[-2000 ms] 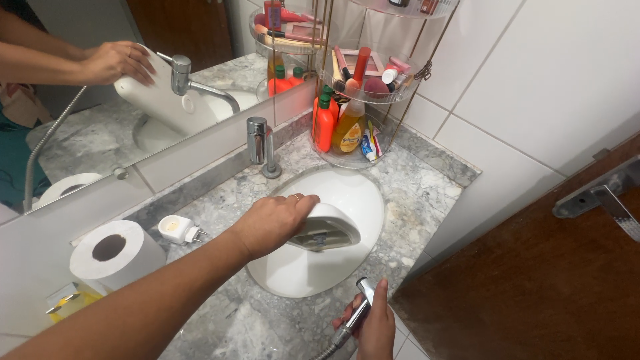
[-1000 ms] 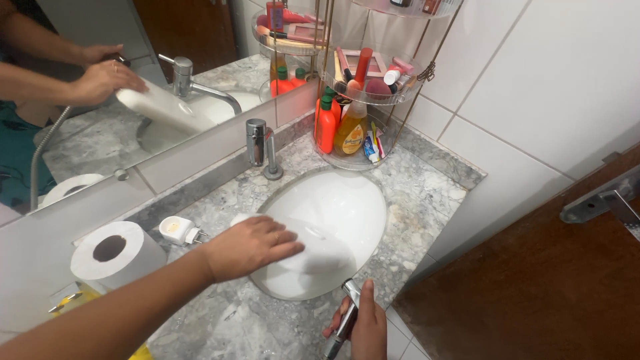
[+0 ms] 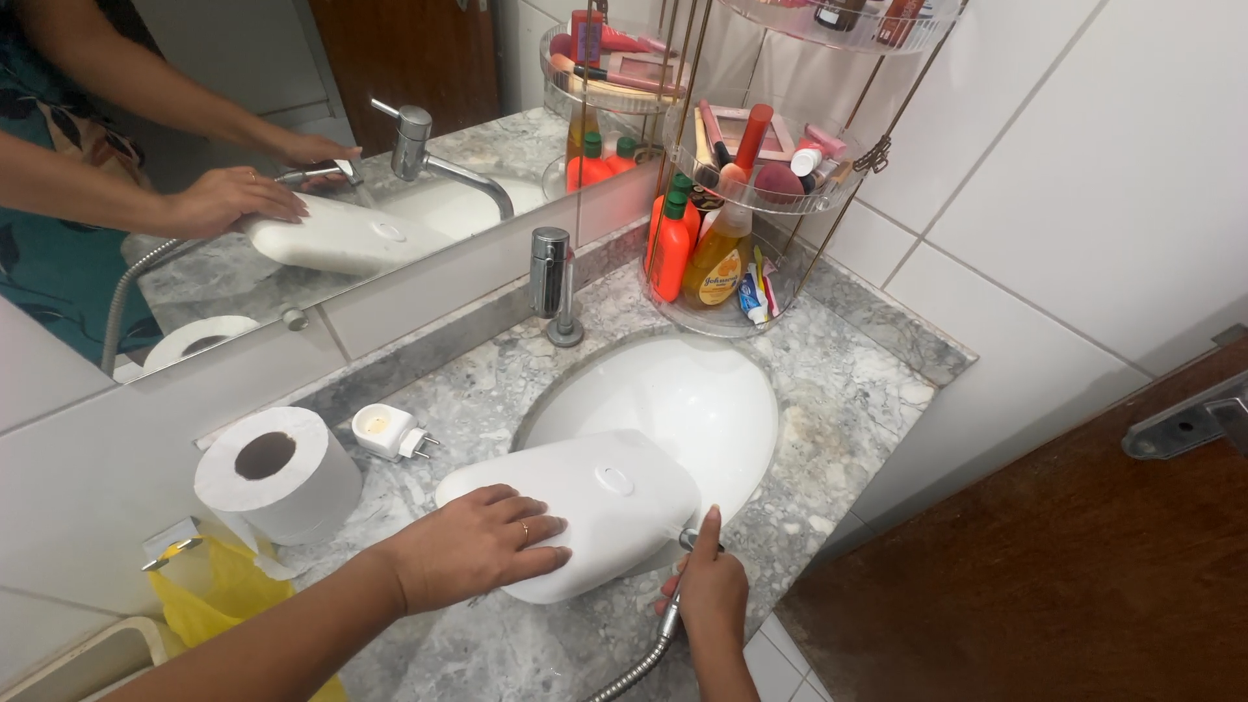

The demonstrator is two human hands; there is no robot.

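My left hand (image 3: 487, 548), with a ring on one finger, grips a white plastic oblong cover (image 3: 575, 497) with an oval button on its face. The cover lies tilted over the near left rim of the white oval sink (image 3: 726, 400). My right hand (image 3: 712, 585) is closed around a chrome hand sprayer (image 3: 690, 539), its head close to the cover's right edge. From the sprayer a metal hose (image 3: 639, 671) runs down toward the bottom of the view. Behind the sink stands a chrome tap (image 3: 556, 283). The cover's underside is hidden.
Left of the sink are a toilet paper roll (image 3: 283, 478) and a white plug-in device (image 3: 390, 431). A tiered corner rack (image 3: 717, 317) holds bottles, toothpaste and makeup. A mirror (image 3: 244, 88) runs along the left wall. A wooden door (image 3: 1053, 575) with a metal handle is at right.
The white cover has turned from standing hollow side visible in the sink to lying with its outer face up, and has shifted left onto the rim. The sprayer is now close beside it.
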